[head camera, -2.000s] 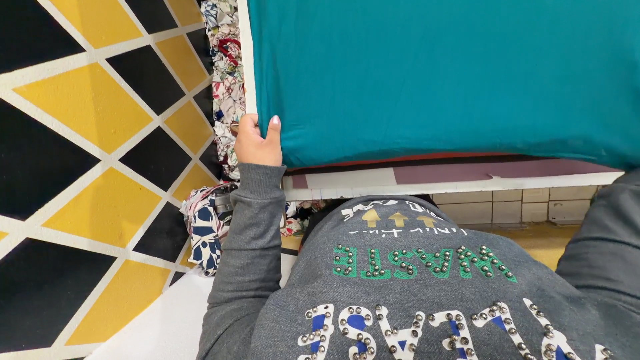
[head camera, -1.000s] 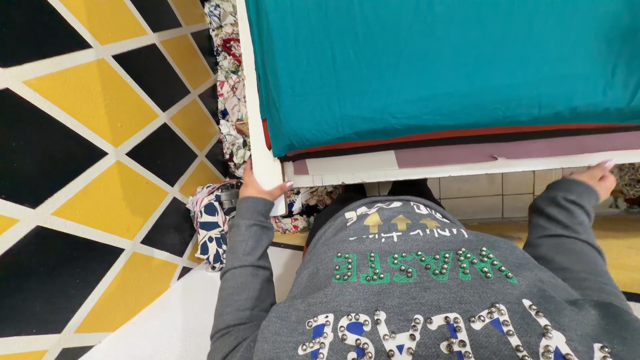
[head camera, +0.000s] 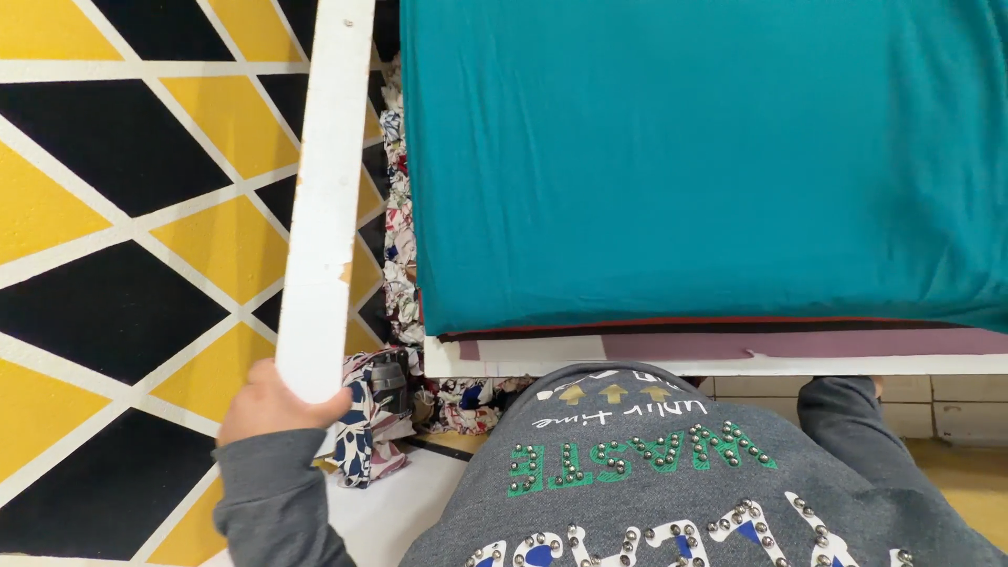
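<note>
My left hand grips the lower end of a long white board, which stands out to the left of the table, apart from its edge. Teal fabric lies spread in a stack, with red, dark and mauve layers showing along the near side. The stack rests on a white tabletop. Of my right hand, only a small part shows at the table's near edge; the rest is hidden under or behind that edge, so its grip cannot be seen.
A wall painted with black and yellow diamonds rises at the left. Patterned fabric scraps fill the gap beside the table. More cloth hangs near a dark object by the table's corner. Tiles show below.
My left hand has moved left from the table's corner with the white board, which lay along the table's left edge. My right hand, visible on the near edge one second ago, is now mostly hidden.
</note>
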